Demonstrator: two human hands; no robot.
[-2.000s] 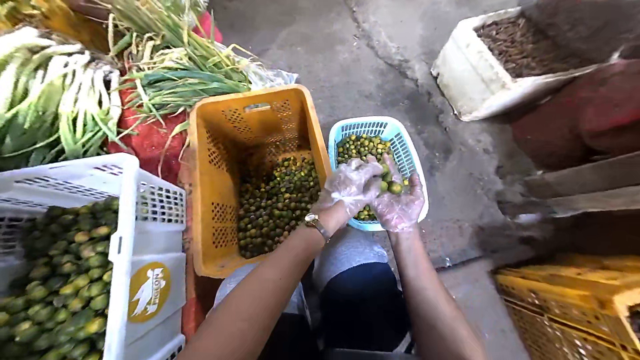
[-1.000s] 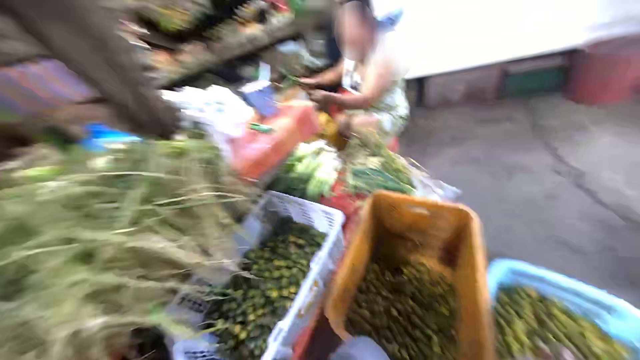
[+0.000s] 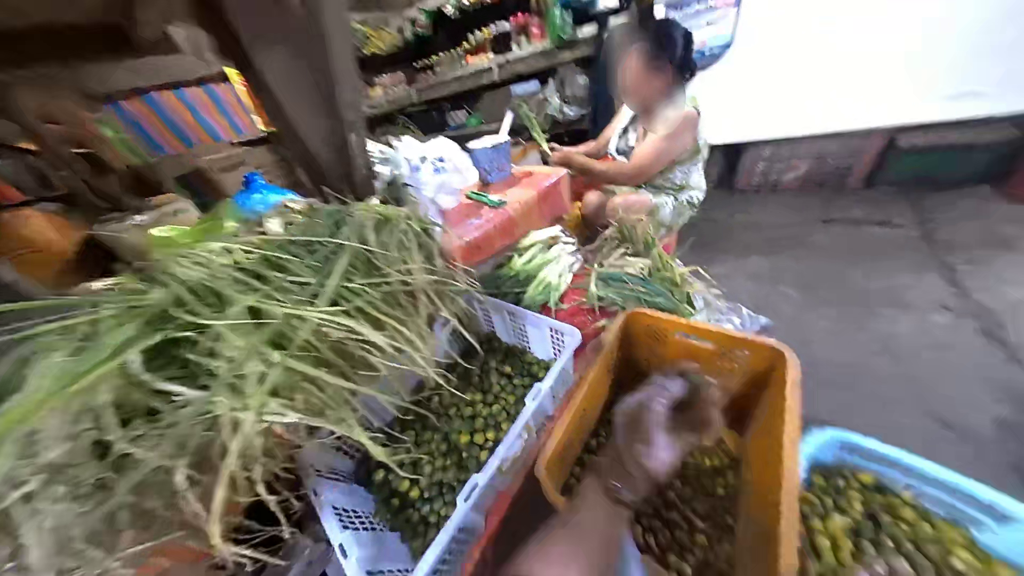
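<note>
My left hand (image 3: 660,428), in a clear plastic glove with a band at the wrist, is over the orange plastic crate (image 3: 788,416). It is blurred, and whether its fingers hold anything is unclear. Small green and brownish citrus fruits (image 3: 688,512) lie in the crate below it. To the right, a light blue plastic basket (image 3: 904,460) holds green-yellow citrus fruits (image 3: 880,520). A blurred pale patch at that basket's bottom edge may be part of my right hand; its fingers cannot be made out. A white plastic crate (image 3: 512,448) of green citrus stands left of the orange one.
A large heap of stringy green stalks with roots (image 3: 240,344) overhangs the white crate. Beyond are spring onions (image 3: 544,264), a red-covered box (image 3: 512,208) and a seated person (image 3: 656,152) holding green stalks. A dark post (image 3: 296,96) rises at the left; concrete floor (image 3: 848,296) lies right.
The view has swung far to the left. My left hand, earlier over the blue basket beside my right hand, is now over the orange crate.
</note>
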